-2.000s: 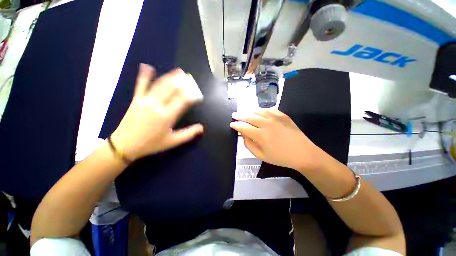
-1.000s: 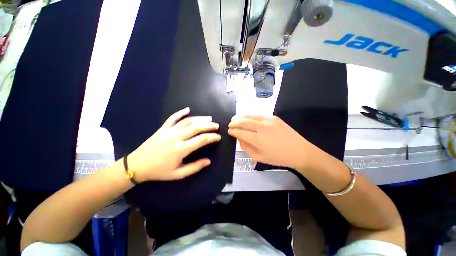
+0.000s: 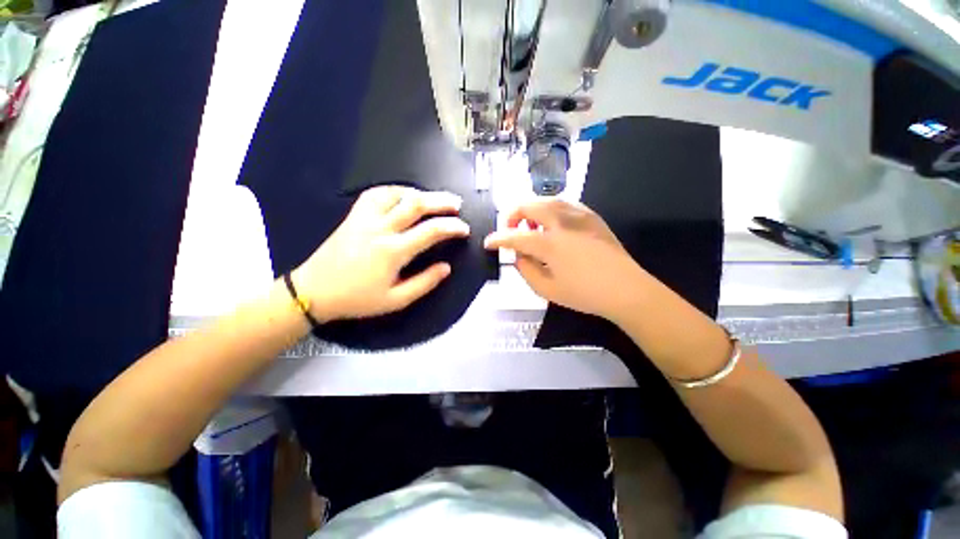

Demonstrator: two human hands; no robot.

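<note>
A dark cut panel [image 3: 358, 137] lies on the white table under the presser foot [image 3: 485, 166], its curved end short of the table's front edge. My left hand [image 3: 384, 253] lies palm down on the panel with fingers apart, left of and below the foot. My right hand [image 3: 563, 251] is at the panel's right edge just below the foot, thumb and fingers close together; whether they pinch the cloth is hard to tell. The white sewing machine head [image 3: 632, 84] with "JACK" lettering stands above. The needle tip is lost in lamp glare.
A long navy panel stack [image 3: 105, 190] lies at left. A black panel stack [image 3: 658, 221] lies right of the needle, partly under my right forearm. Thread snips [image 3: 795, 237] lie on the bed at right. Ruler tape [image 3: 779, 321] runs along the front edge. A blue plastic thing [image 3: 238, 490] is below the table.
The panel has moved away from me under the foot, so its curved end now lies on the table. My left hand has come down beside the seam edge and moved up with the cloth.
</note>
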